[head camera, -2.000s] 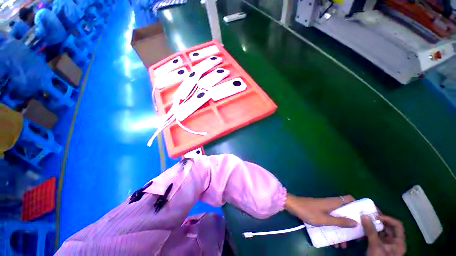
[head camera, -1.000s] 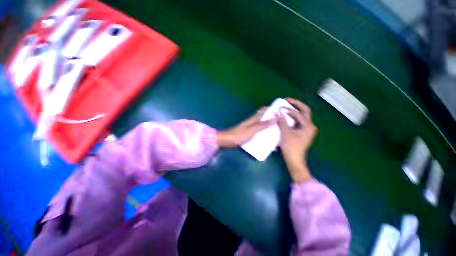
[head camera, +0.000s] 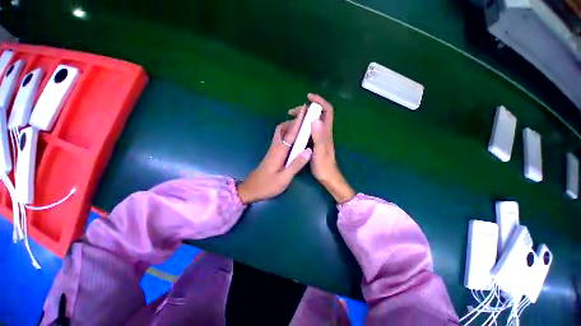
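Observation:
A white power bank (head camera: 302, 135) is held on edge between my two hands, above the green belt in the middle of the view. My left hand (head camera: 278, 156) grips its left side, with a ring on one finger. My right hand (head camera: 323, 137) is against its other side and upper end. Its broad faces are mostly covered by my palms and fingers. No cable shows on it, and I cannot tell whether one is tucked against it.
A red divided tray (head camera: 118, 95) at left holds several units with black ovals and loose cables. A plain white unit (head camera: 393, 85) lies beyond my hands. Several more (head camera: 502, 134) lie at right. A pile of units (head camera: 482, 253) with dangling cables sits at lower right. A grey machine stands at upper right.
The view has swung right, so the tray sits further left and the pile shows fully. The unit has been turned from face-up to on edge, still between both hands.

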